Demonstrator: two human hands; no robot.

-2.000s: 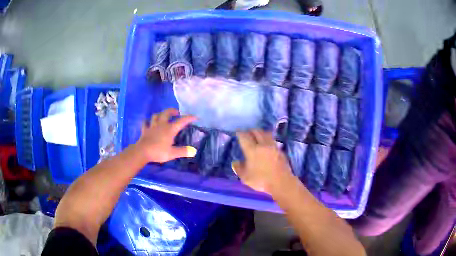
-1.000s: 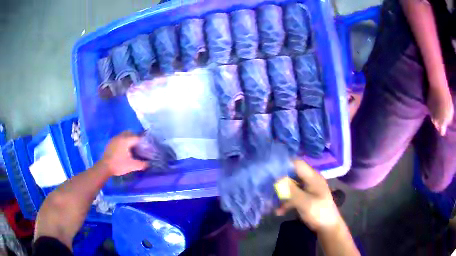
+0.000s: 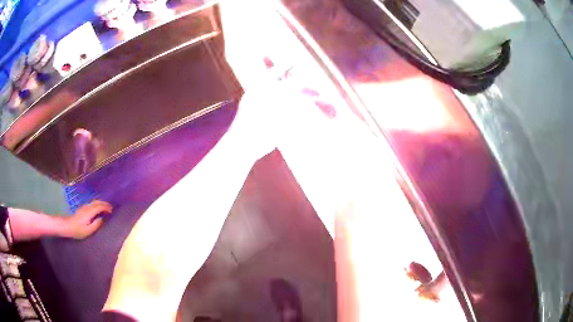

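Observation:
Strong white glare washes out the middle of the view. A pale forearm shape with a dark sleeve edge rises from the bottom left, and another pale shape rises from the bottom centre; they merge in the glare near the top centre. My hands and anything in them cannot be made out there. A few small pink spots (image 3: 325,108) show in the white area. Dark glossy panels (image 3: 144,94) with metal edges stand at the upper left. A small brown thing (image 3: 420,273) lies on the overexposed surface at the lower right.
Another person's hand (image 3: 91,220) rests at the left on a purple-blue surface (image 3: 151,157). Pale round pieces (image 3: 39,56) and a white block (image 3: 76,49) stand at the top left. A black cable or hose (image 3: 480,75) curves at the upper right, above grey floor (image 3: 540,126).
The view has turned from the blue crate of blue sleeves to a glaring bench area with glossy panels. The sleeves that my hands held are no longer visible.

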